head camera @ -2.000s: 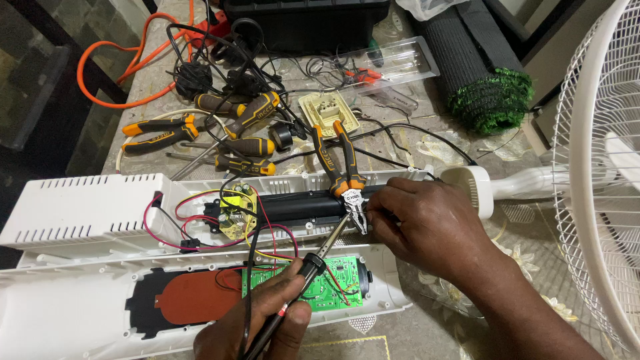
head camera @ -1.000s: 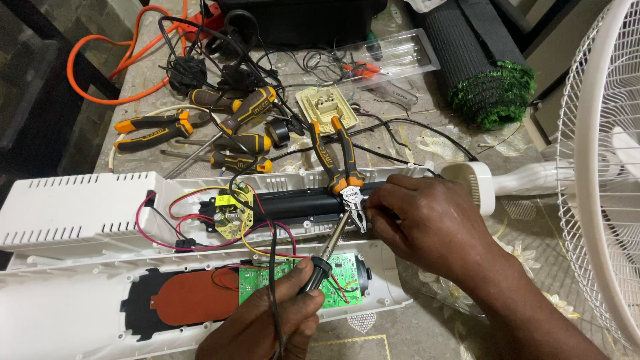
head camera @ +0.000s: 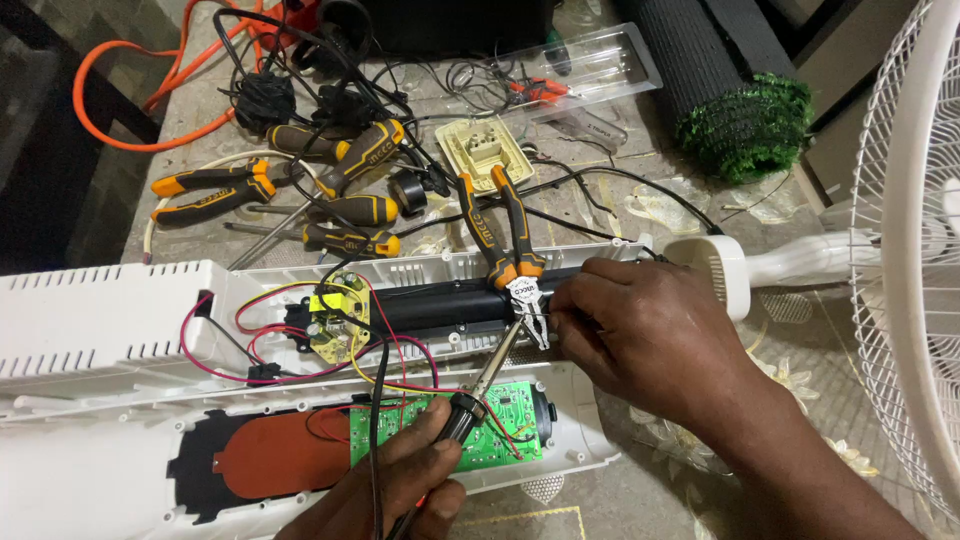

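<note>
My left hand (head camera: 409, 472) grips a soldering iron (head camera: 469, 409) by its black handle, above a green circuit board (head camera: 495, 431). The iron's tip meets the jaws of orange-and-black combination pliers (head camera: 525, 289), which lie across a black cylinder (head camera: 442, 306) in an opened white plastic housing (head camera: 285, 271). Just right of those jaws, my right hand (head camera: 637, 322) pinches a thin wire or strand, mostly hidden by the fingers. A yellowish circuit board (head camera: 337, 334) with red, yellow and black wires sits left of the cylinder. The reddish-brown pad (head camera: 285, 454) is on the lower housing half.
Several screwdrivers (head camera: 352, 210) and another pair of pliers (head camera: 214, 191) lie behind the housing. A cream socket box (head camera: 484, 154), tangled black cables (head camera: 266, 97) and a clear plastic tray (head camera: 607, 64) are farther back. A white fan guard (head camera: 907, 225) stands at the right, below rolled artificial turf (head camera: 742, 120).
</note>
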